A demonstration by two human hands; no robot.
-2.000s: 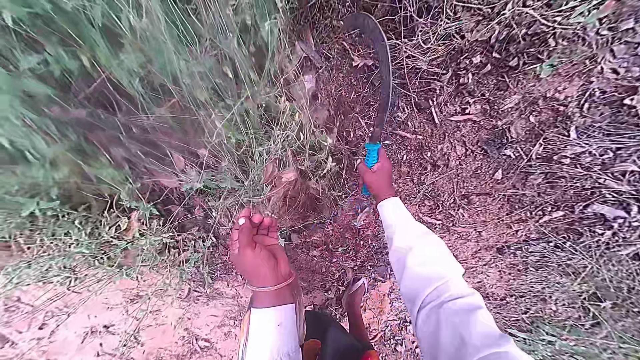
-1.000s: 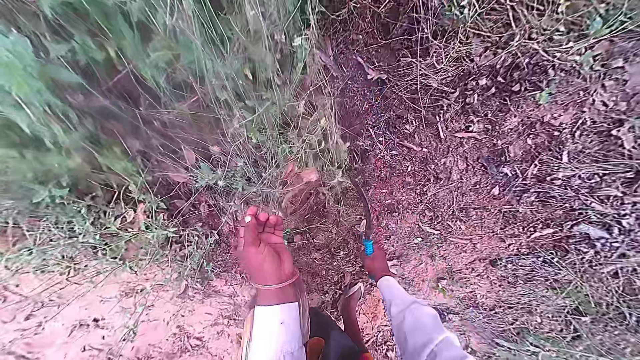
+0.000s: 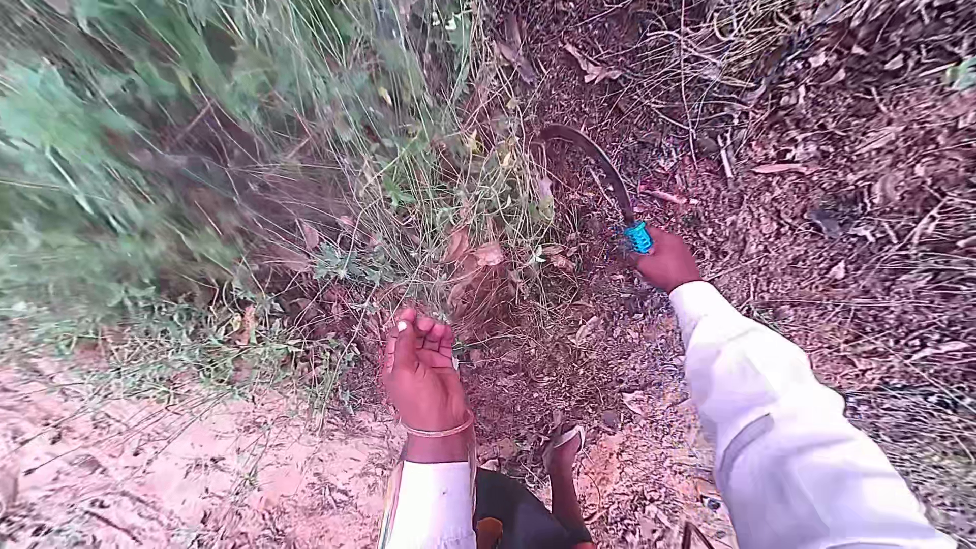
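Note:
My right hand (image 3: 667, 258) is closed around the turquoise-wrapped handle of a sickle (image 3: 606, 169). Its dark curved blade points up and left, with the tip beside a clump of thin green grass (image 3: 503, 175). My left hand (image 3: 425, 366) is palm up with curled fingers, below the grass and near some dry brown leaves (image 3: 488, 255). No object shows in its fingers, though whether they pinch a thin stem is hard to see. A thin band circles the left wrist.
Dense green plants (image 3: 114, 152) fill the upper left. Pale bare soil (image 3: 191, 465) lies at the lower left. Leaf litter and dry stalks (image 3: 854, 229) cover the ground at right. My foot in a sandal (image 3: 566, 450) stands below, between the hands.
The sickle, upright two seconds ago and low beside the grass one second ago, now leans left with its tip by the clump. My left hand has kept much the same curled pose.

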